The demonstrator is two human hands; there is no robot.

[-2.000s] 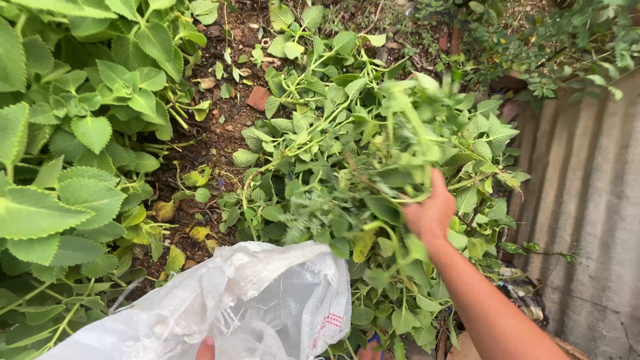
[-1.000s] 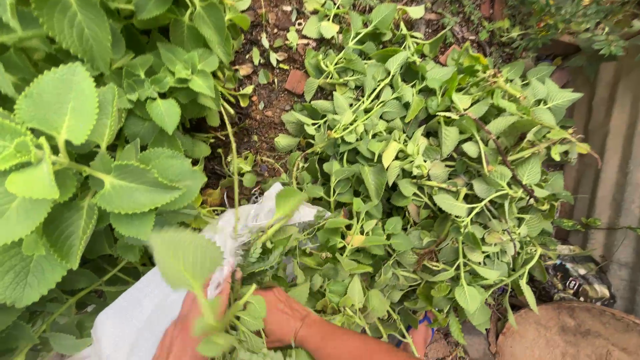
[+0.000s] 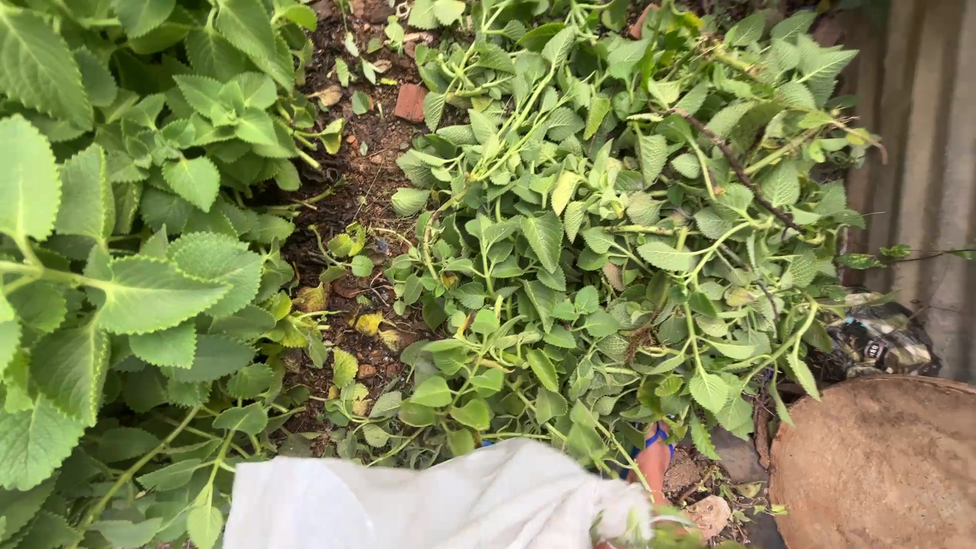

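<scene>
A white woven plastic sack (image 3: 442, 499) rises from the bottom edge, its cloth bunched at the right. Neither my left hand nor my right hand can be made out; a small sliver of skin shows at the bottom edge beside the sack, too little to tell what it is. Blurred green leaves (image 3: 667, 526) lie against the sack's right side. Beyond it spreads a large heap of cut leafy stems (image 3: 549, 236) with thick, toothed leaves, some yellowed. A brown woody stem (image 3: 732, 164) lies across the heap's upper right.
Growing leafy plants (image 3: 152, 297) fill the left, beside a strip of soil (image 3: 366, 175) with a brick piece (image 3: 410, 103). At right are corrugated sheeting (image 3: 915, 175), a crumpled plastic packet (image 3: 877, 339) and a round brown slab (image 3: 877, 465). A foot in a blue-strapped sandal (image 3: 654, 457) shows below the heap.
My right hand held a bunch of stems over the heap two seconds ago. Both hands were at the sack with leafy stems one second ago; now they are out of sight and more sack shows.
</scene>
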